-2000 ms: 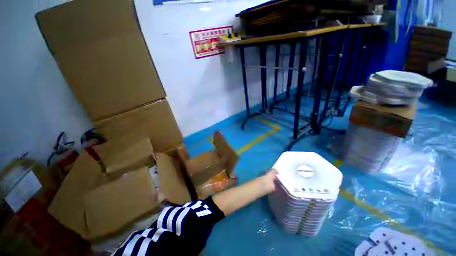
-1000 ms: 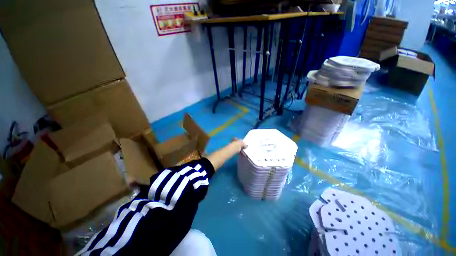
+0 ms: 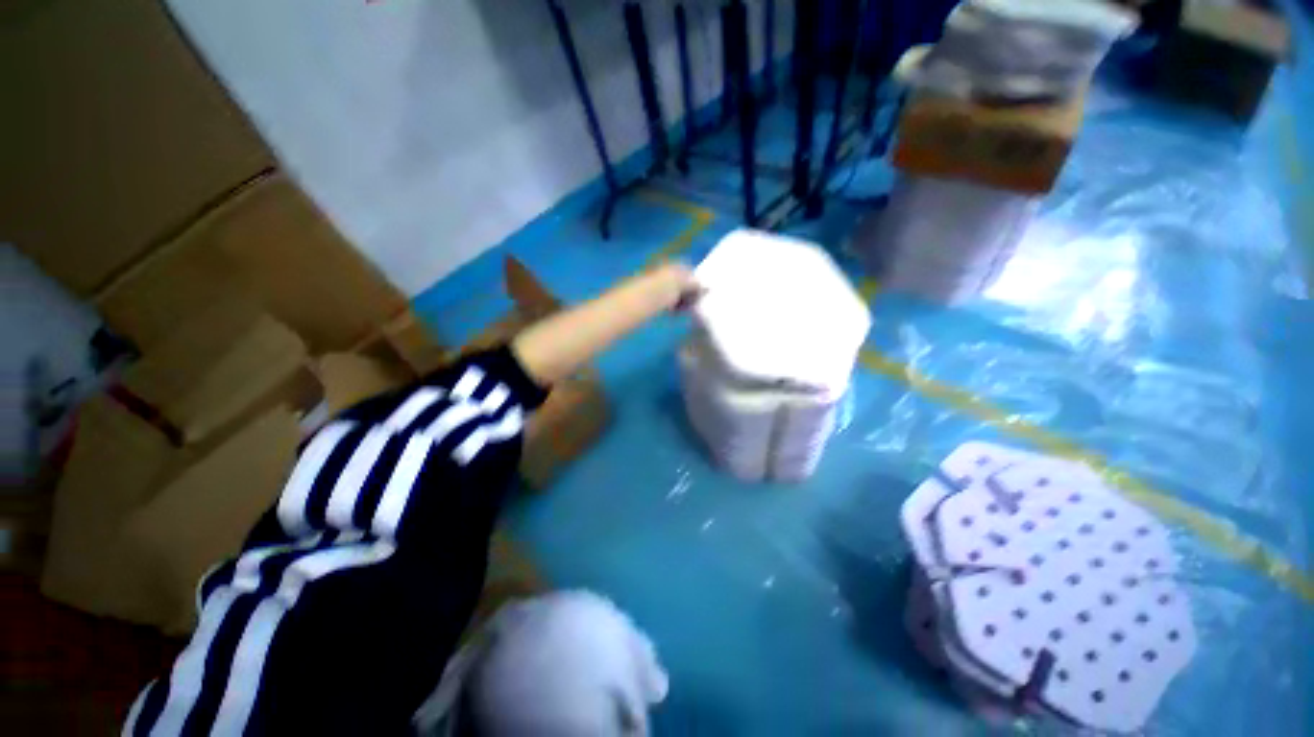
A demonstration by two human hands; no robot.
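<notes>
My left hand (image 3: 683, 288) grips the left edge of a white hexagonal cover (image 3: 780, 307). The cover is slightly raised and tilted over the stack of covers (image 3: 771, 436), with a gap at the lower left. Its face is blurred. A pile of pale lavender perforated inserts (image 3: 1074, 590), with dark round holes and slots, lies at the lower right. My right hand is not in view.
Open brown cartons (image 3: 173, 497) stand at the left, by the white wall. Black metal stand legs (image 3: 742, 115) are behind the covers. A brown carton (image 3: 987, 140) sits on a whitish stack at the back right. Clear film (image 3: 1095, 310) covers the blue floor. A pale rounded shape, perhaps a knee, shows bottom centre.
The view has tilted down. The top cover, which lay flat on its stack under my left hand, is now lifted and tilted. The insert pile shows more fully.
</notes>
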